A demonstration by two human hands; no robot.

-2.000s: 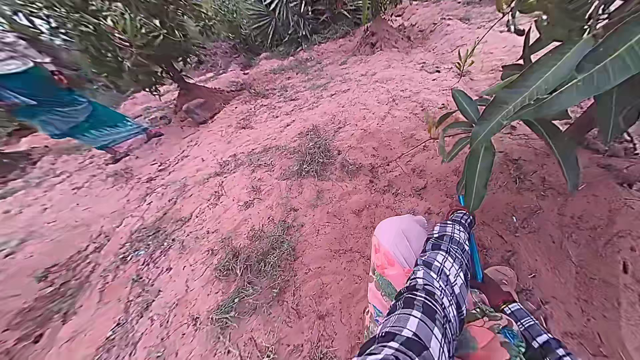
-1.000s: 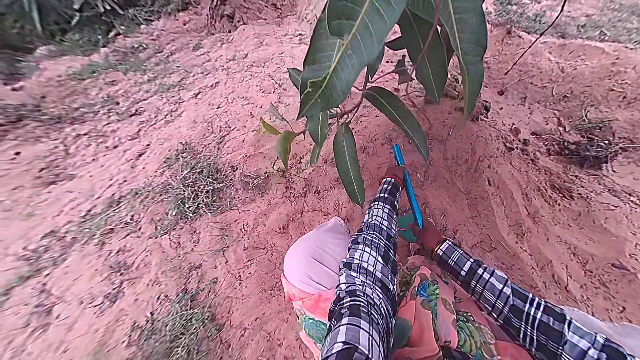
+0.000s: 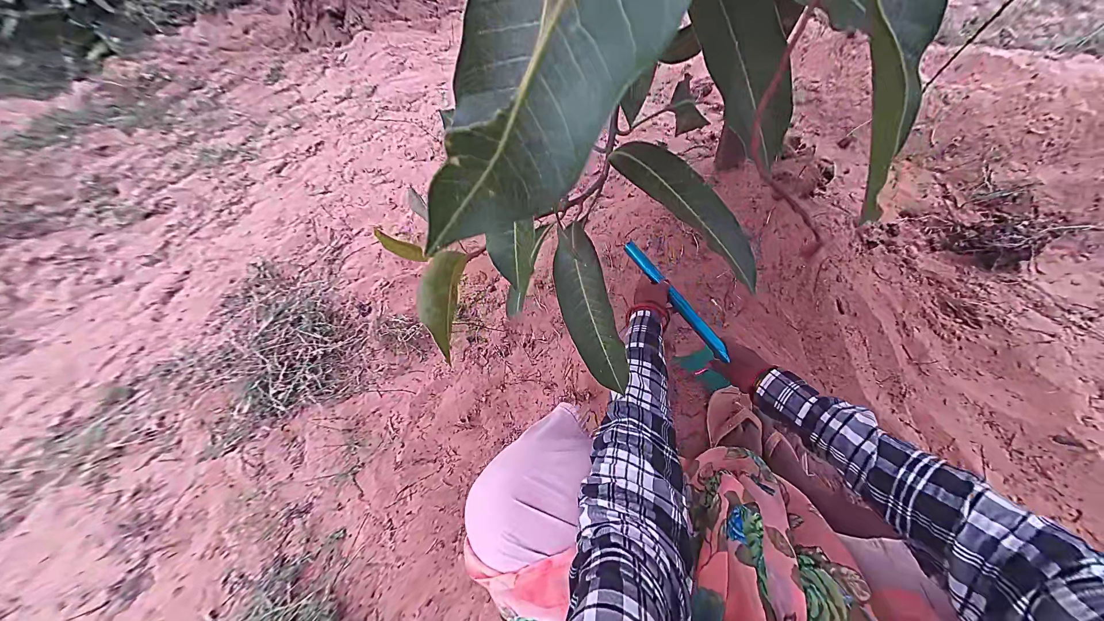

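Observation:
A bright blue bar-like handle [image 3: 681, 304] slants down to the right over the reddish soil. My left hand [image 3: 653, 295] is closed around its upper part, below a hanging leaf. At its lower end is my right hand [image 3: 740, 369], closed about the end. A flat teal piece [image 3: 703, 369] lies just left of my right hand; whether it is joined to the bar I cannot tell. Both forearms wear black-and-white checked sleeves. The far side of my left hand and most fingers are hidden.
Large green leaves [image 3: 552, 112] on a branch hang close in front of and above my hands. Dry grass tufts [image 3: 289, 345] grow at the left, and dry twigs [image 3: 1000, 228] lie at the right. My sandalled foot [image 3: 733, 420] is just below my right hand.
The view has swung right, and the person in teal cloth at the left is out of view. Since one second ago, both hands stay at the blue bar, with little plain change.

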